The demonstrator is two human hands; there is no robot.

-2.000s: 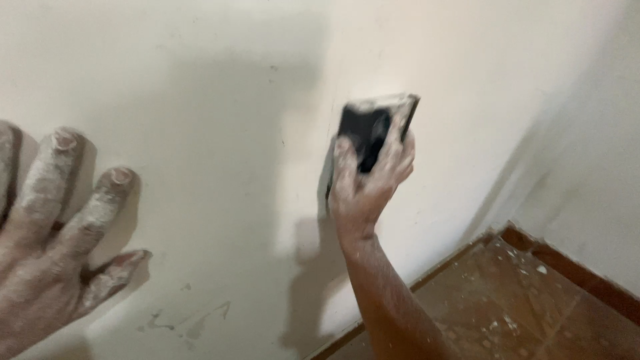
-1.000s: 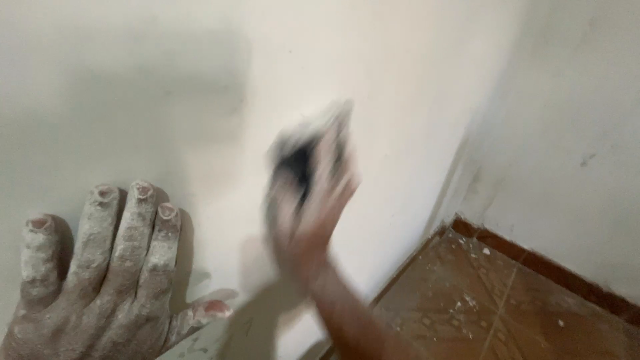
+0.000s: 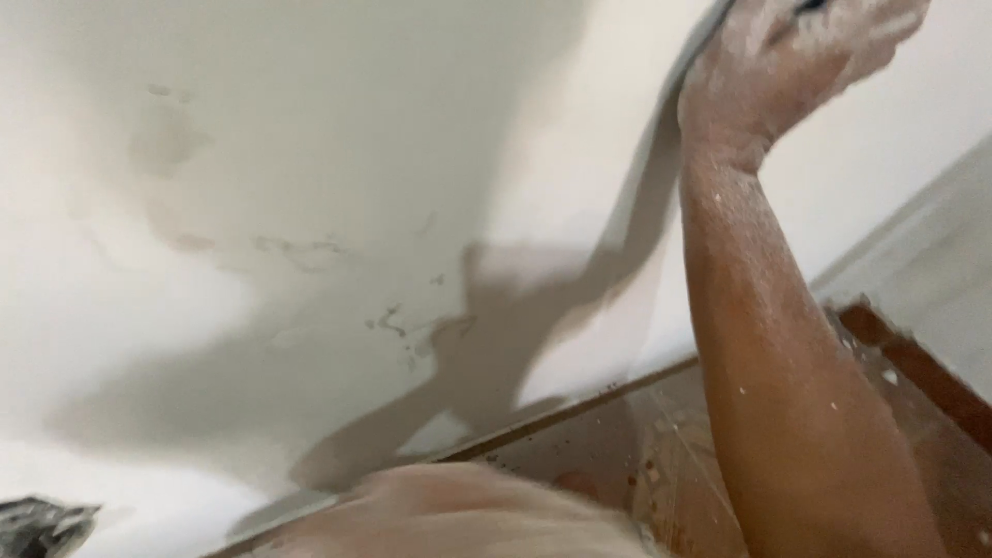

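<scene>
At the top right my right hand, dusted with white powder, is against the pale wall. Its fingers hold a dark sanding block, of which only a small dark part shows between them; the frame's top edge cuts off the rest. The right forearm, also powdery, runs down to the bottom edge. No left hand can be made out. A blurred skin-toned shape lies at the bottom centre, and I cannot tell which body part it is.
Dark scuffs and arm shadows mark the wall. Below it, the brown tiled floor carries pale flecks. A reddish-brown skirting strip runs along the adjoining wall at right. A dark, white-streaked thing is at lower left, unclear.
My left hand, spread on the wall in both earlier frames, no longer shows. The right hand and block are now at the top edge. The view has shifted.
</scene>
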